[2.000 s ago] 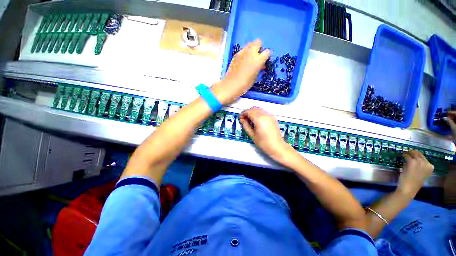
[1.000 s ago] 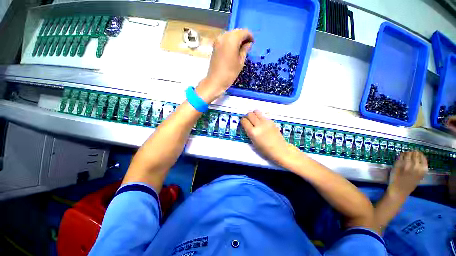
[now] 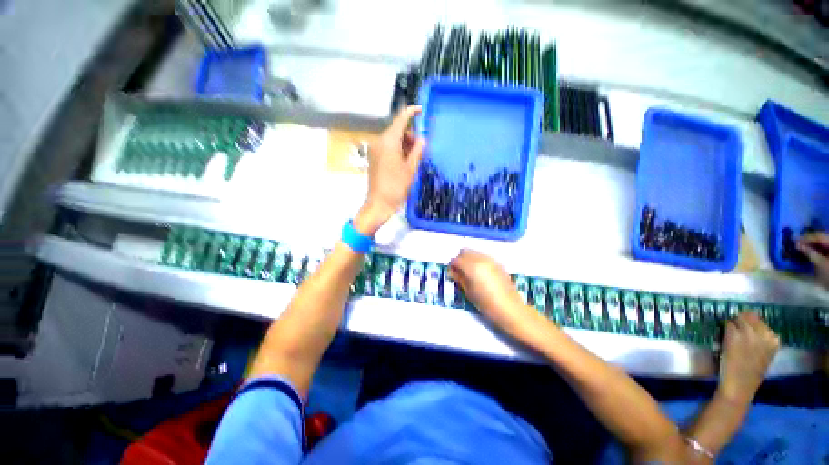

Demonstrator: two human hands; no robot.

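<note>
The blue component bin (image 3: 477, 123) lies behind the rail, with dark electronic components (image 3: 468, 198) heaped at its near end. My left hand (image 3: 394, 168), with a bright blue wrist band, is at the bin's left wall, thumb and index finger apart; whether it touches the wall or holds anything is unclear. The green circuit board panels (image 3: 414, 280) lie in a long row in the pale conveyor rail (image 3: 409, 318). My right hand (image 3: 482, 281) is over this row with its fingertips down on the boards; any part in them is too small to tell.
Panels stand on edge (image 3: 509, 59) behind the bin. Separate green boards (image 3: 177, 145) lie at left, with a small blue bin (image 3: 232, 74) beyond. A tan card (image 3: 348, 150) is behind my left wrist. At right are another component bin (image 3: 688, 177) and a neighbour's hand (image 3: 750, 345).
The view has tilted up, showing more of the back. My left hand has moved from over the heaped components to the bin's left wall, fingers now wider apart. My right hand stays over the panel row.
</note>
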